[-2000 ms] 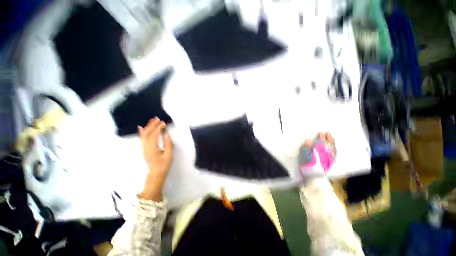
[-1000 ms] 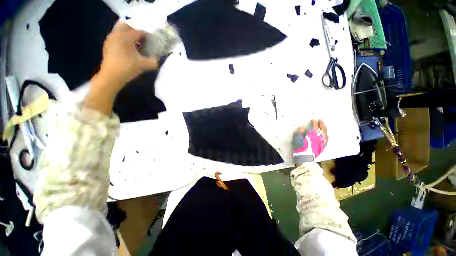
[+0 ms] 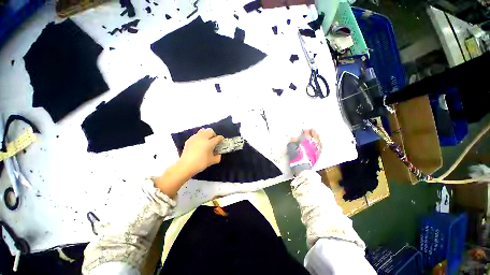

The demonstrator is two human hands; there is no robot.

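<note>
My left hand (image 3: 202,151), bare, grips a narrow grey-beige cloth weight (image 3: 230,145) over the near black garment piece (image 3: 236,167), which has faint stripes. The hand and weight cover part of this piece. My right hand (image 3: 304,151), in a pink and grey fingerless glove, lies on the white table just right of the piece's tip. Its fingers are bent, and whether it holds anything cannot be told. A tiny thin metal V shape (image 3: 264,120) lies above and between the hands.
Three black piles lie farther off: left (image 3: 65,70), centre-left (image 3: 119,119) and far centre (image 3: 206,51). Fabric shears (image 3: 317,85) lie at the table's right side. A steam iron (image 3: 355,98) stands off the right edge. Second shears (image 3: 16,177) lie at left. Black scraps are scattered.
My left hand has carried the weight from the far left piles to the near striped piece. My right hand stays beside that piece. The view has shifted right.
</note>
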